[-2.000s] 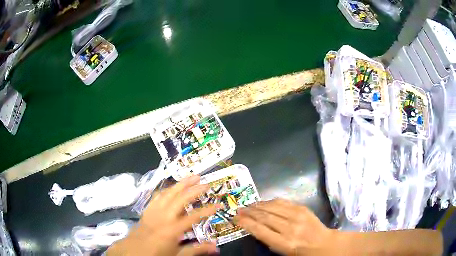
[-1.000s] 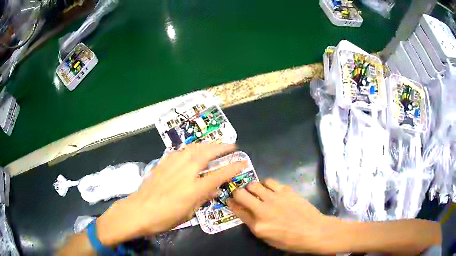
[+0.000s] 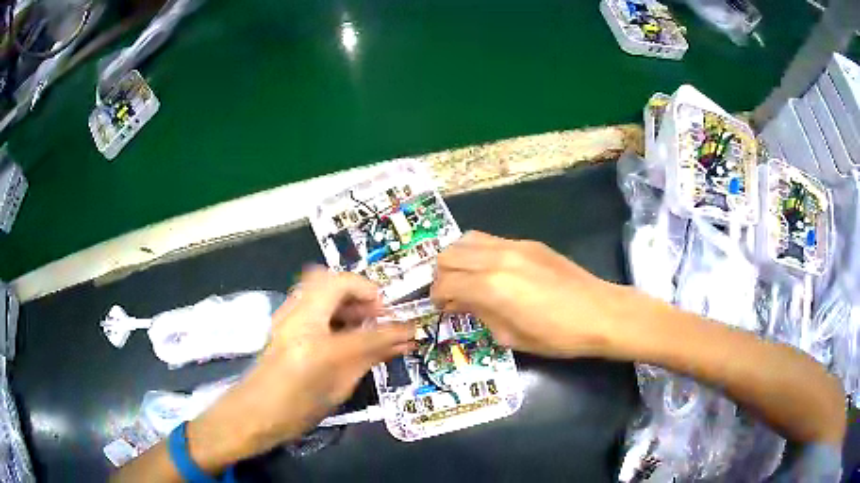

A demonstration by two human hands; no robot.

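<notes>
An open white socket housing point(image 3: 509, 401) lies on the dark bench. Inside are a green circuit board point(image 3: 483, 355), a black block point(image 3: 400, 372), thin wires and a brass contact strip point(image 3: 451, 417) along the near side. Its white cord point(image 3: 351, 417) leaves at left. My left hand point(image 3: 316, 344) has bent, blurred fingers at its upper left. My right hand point(image 3: 514, 292) has fingers bunched at its upper edge. The fingers hide that edge and whatever they may pinch. A second open housing point(image 3: 328, 224) lies just beyond, against the rail.
A pale worn rail point(image 3: 226, 222) borders the green conveyor point(image 3: 396, 85), which carries several open units. A bagged cord point(image 3: 212, 327) lies at left. Open housings point(image 3: 712, 162) are stacked at right, with bagged cords point(image 3: 702, 330) hanging down. White units point(image 3: 822, 123) stand on edge at far right.
My right hand has moved up from the board to the housing's upper edge. My left hand has drawn back leftward, uncovering the far housing. The near housing is turned and shifted right.
</notes>
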